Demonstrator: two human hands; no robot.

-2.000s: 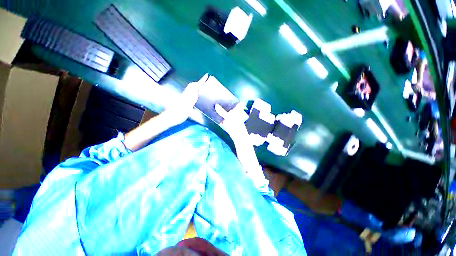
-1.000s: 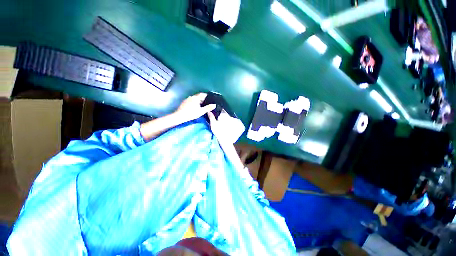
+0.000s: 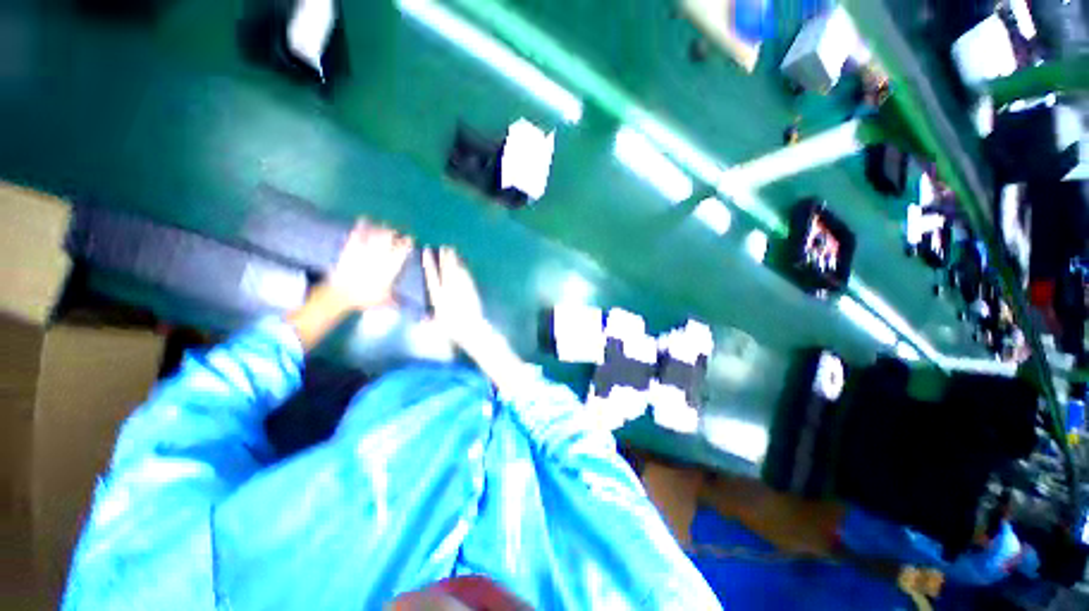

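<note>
My left hand (image 3: 370, 265) lies with fingers stretched over the near end of the upper row of stacked flat black pieces (image 3: 287, 227). My right hand (image 3: 451, 292) is just right of that end, fingers extended, and a dark strip shows between the hands. Motion blur hides the exact contact. A second black row (image 3: 167, 257) lies lower left. A small black box with a raised white flap (image 3: 578, 331) stands on the green bench. Two stacks of carton blanks (image 3: 626, 368) (image 3: 681, 372), black with white flaps, lie right beside it.
Boxes with white flaps stand further over on the bench (image 3: 525, 159) (image 3: 311, 34). A black parts bin (image 3: 819, 245) is beyond. A long black tray with a white ring (image 3: 803, 418) is at right. Brown cartons (image 3: 96, 418) stand at lower left.
The black box that was in my hands now stands beside the blanks, released. Both hands have moved left to the black row. The view has shifted, showing more of the bench beyond.
</note>
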